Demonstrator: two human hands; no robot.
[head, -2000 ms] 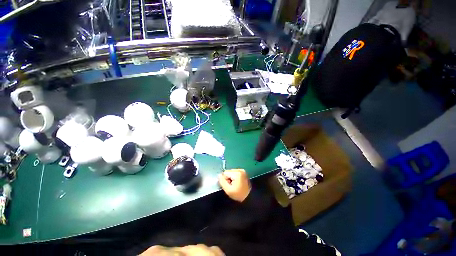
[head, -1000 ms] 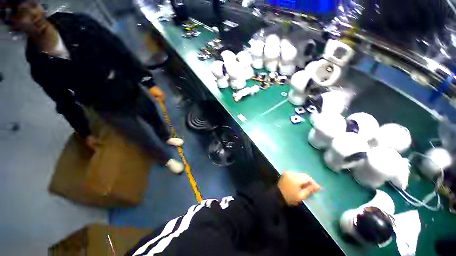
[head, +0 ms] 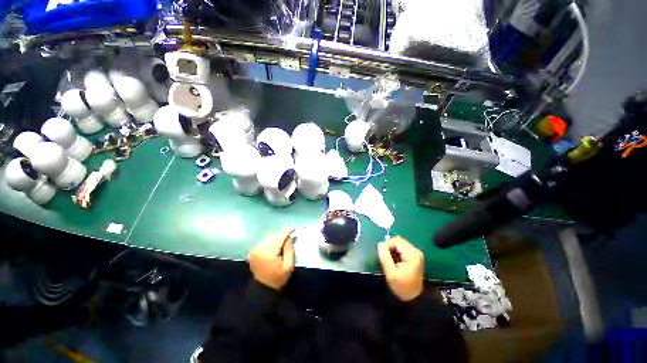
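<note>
A white camera with a glossy black face [head: 340, 228] lies at the bench's near edge between my hands, its white base behind it. My left hand [head: 273, 259] is left of it, thumb and fingers drawn together; whether it pinches something small cannot be told. My right hand [head: 402, 267] is right of it, fingers curled, at the near corner of a white angular sheet [head: 374, 206]; a tiny pale thing shows at its fingertips, but a grip is unclear. Neither hand touches the camera. White camera housings [head: 274, 170] stand in a cluster behind.
A grey metal fixture [head: 465, 152] stands back right. A black electric screwdriver [head: 489, 210] hangs at right, above a cardboard box [head: 528, 283] with small parts. More housings [head: 53, 159] stand at left. White cables [head: 367, 170] lie behind the sheet.
The view swung left to a person standing beside the bench, then back to the front. My left hand now rests beside the camera; my right hand is again in view at its right.
</note>
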